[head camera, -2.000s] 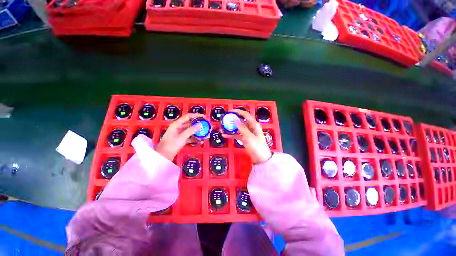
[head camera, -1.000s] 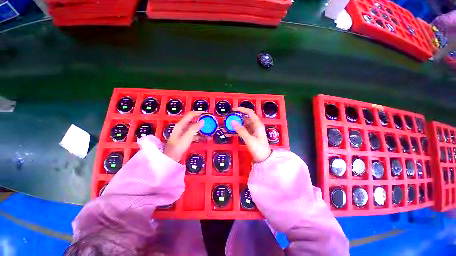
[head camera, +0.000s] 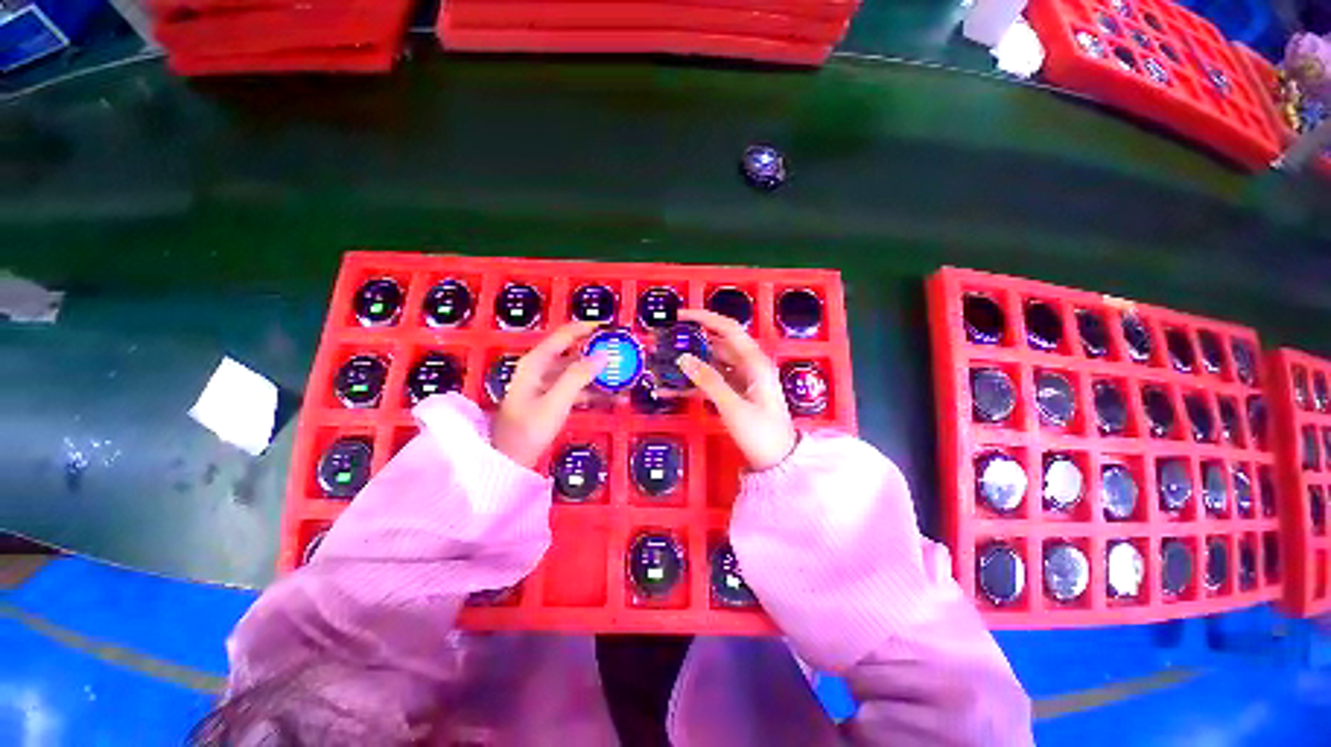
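My left hand (head camera: 537, 400) holds a round watch body (head camera: 615, 359) with a blue lit screen showing pale lines. My right hand (head camera: 745, 397) holds a second watch body (head camera: 680, 350) with a dark screen and faint marks, its thumb at the lower edge. The two watches are side by side above the red working tray (head camera: 577, 569). Many tray pockets hold dark round watches, several with small green or white marks. One watch at the right shows red marks (head camera: 804, 385). My hands and pink sleeves hide some pockets.
A neighbouring red tray (head camera: 946, 438) with dark and whitish discs lies to the right, another beyond it. Stacked red trays (head camera: 642, 32) stand at the back. A loose watch body (head camera: 762, 167) and white paper slip (head camera: 234, 406) lie on the green surface.
The screen in my right hand has gone from blue to dark. The left one now shows pale lines on blue. Both hands keep their hold; the view has shifted slightly.
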